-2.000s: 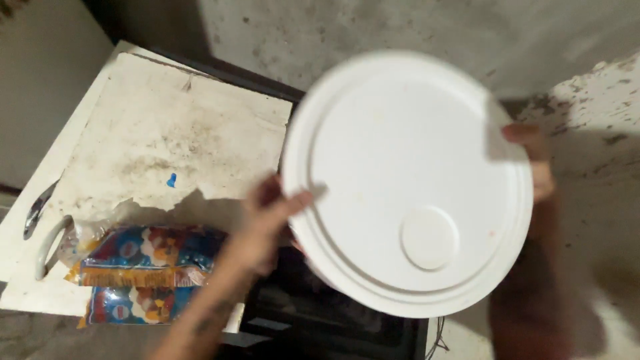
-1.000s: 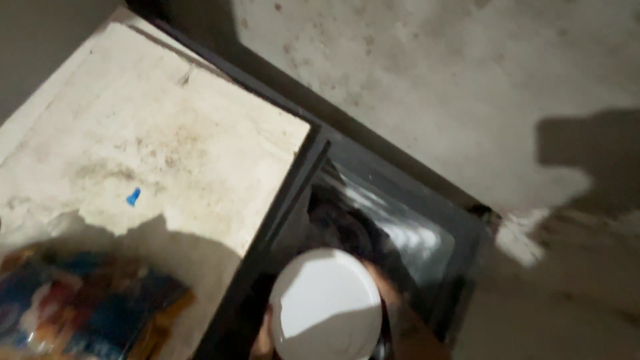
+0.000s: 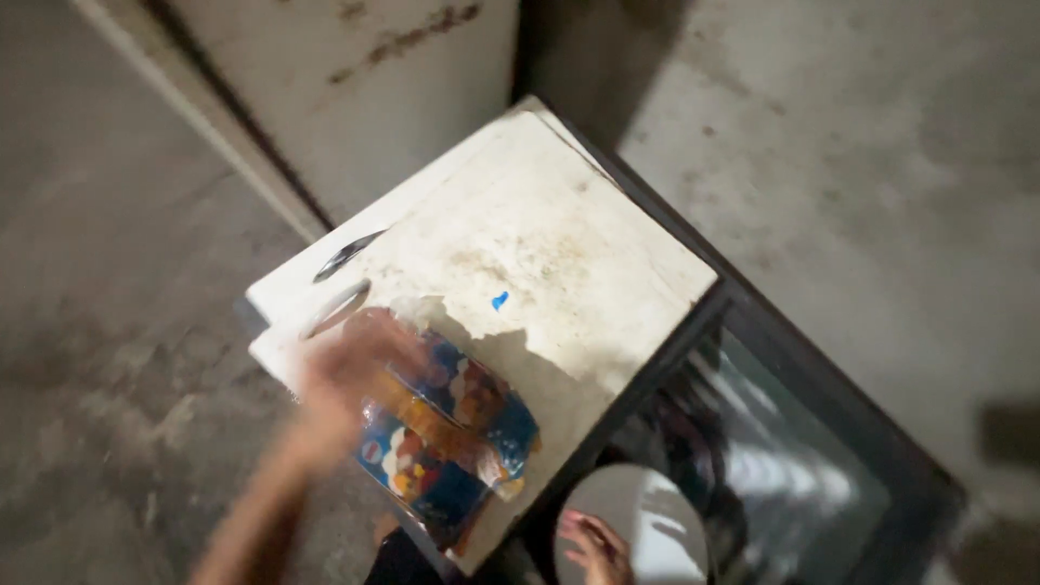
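Note:
My left hand [image 3: 361, 361], blurred, is over the upper left end of the blue plastic packets [image 3: 479, 398]; whether it grips one I cannot tell. The packets lie overlapping on the worn white top of a cabinet [image 3: 569, 244], near its front edge. My right hand [image 3: 597, 546] is at the lower edge of the view, over a round white lid or container top [image 3: 670, 536], its fingers spread. A small blue scrap [image 3: 500, 301] lies behind the packets.
A dark unit with a glassy top [image 3: 796, 455] adjoins the cabinet on the right. Metal handles [image 3: 349, 256] show at the cabinet's left edge. A rust-marked pale panel [image 3: 390, 89] stands behind. Concrete floor [image 3: 122, 366] lies at the left.
Both hands held a large round white lid two seconds ago; it is out of sight. One second ago they were at the smaller white round. My left hand has moved left to the packets.

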